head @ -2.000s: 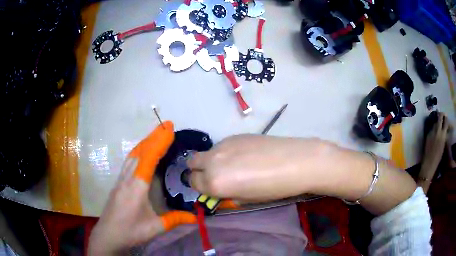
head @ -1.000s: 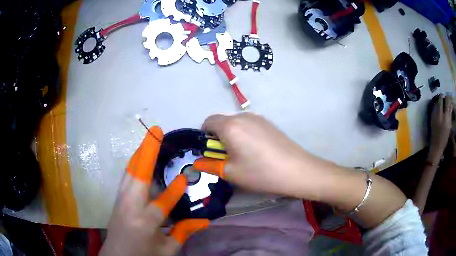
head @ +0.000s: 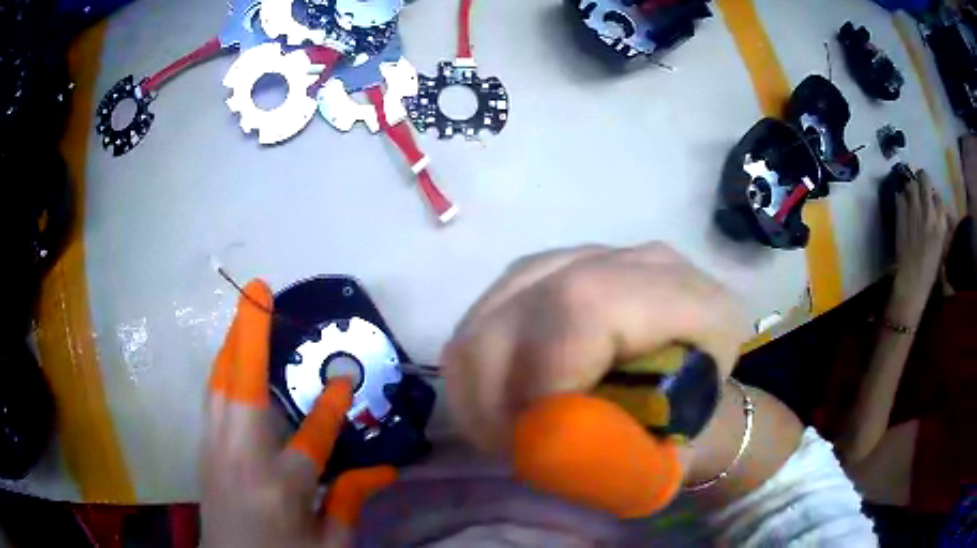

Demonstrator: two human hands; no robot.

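Observation:
A black housing lies near the bench's front edge with a white ring board in it. My left hand, with orange finger cots, holds the housing at its left side, one fingertip at the ring's centre hole. A thin dark wire with a pale tip sticks out past my finger. My right hand, blurred and raised right of the housing, is closed on a yellow-and-black screwdriver. Its thin shaft shows in part between my hand and the housing.
Loose ring boards with red leads lie at the back left. Black housings with boards stand at the right, another at the back. A dark pile fills the left edge. Another person's hand is at far right.
My right hand has moved right and up from the housing, with the screwdriver now across it. The ring board is more exposed. The view has shifted, so the bench things sit further left.

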